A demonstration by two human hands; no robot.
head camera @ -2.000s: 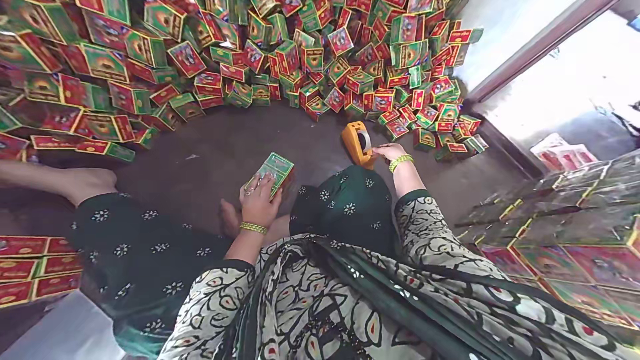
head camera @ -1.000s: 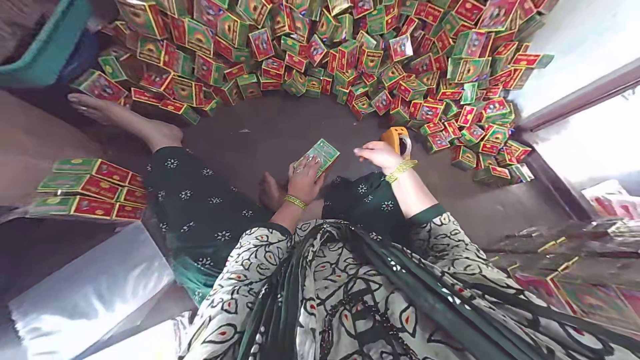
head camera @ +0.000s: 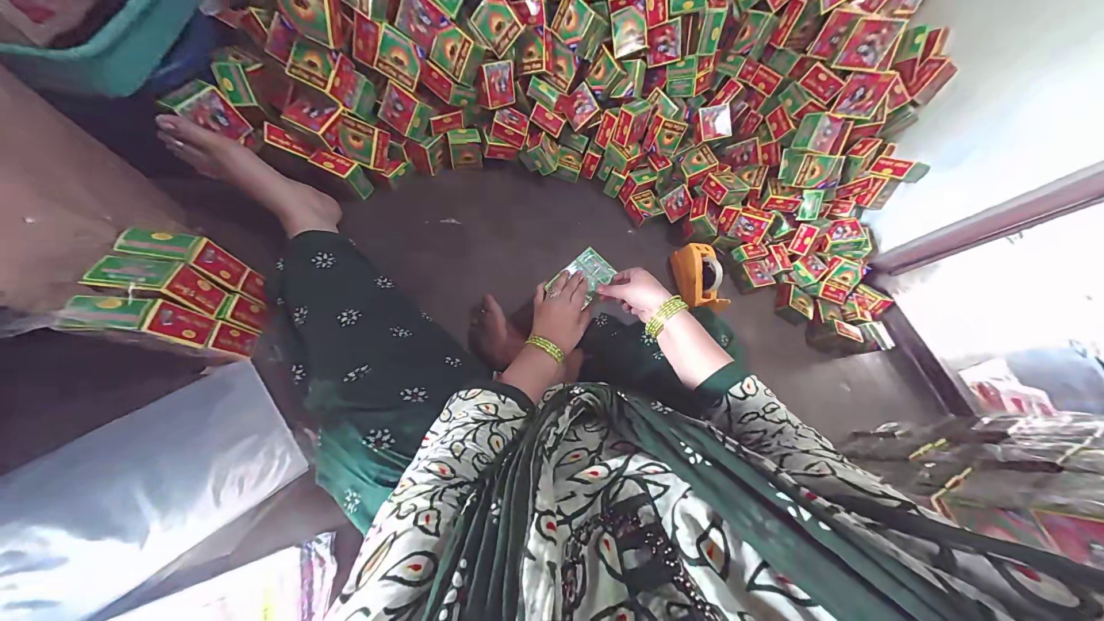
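Note:
A small green printed box (head camera: 590, 266) lies near the floor in front of my body. My left hand (head camera: 562, 312) rests flat over its lower left part, fingers spread on it. The fingertips of my right hand (head camera: 636, 293) are pinched together at the box's right edge; whether they hold a piece of tape is too small to tell. Just right of my right hand stands an orange tape dispenser (head camera: 697, 274) with a roll of clear tape. Yellow bangles circle both wrists.
A large heap of red and green boxes (head camera: 664, 129) curves across the far side of the floor (head camera: 414, 233). Stacked boxes (head camera: 164, 293) stand at left, near a plastic sheet (head camera: 147, 466). A teal tub (head camera: 112, 60) is at upper left; wrapped stacks (head camera: 992, 483) are at lower right.
My right hand has left the orange dispenser, which it touched two seconds ago, and moved left to the green box. My left hand has stayed on the box. The view has shifted to the left.

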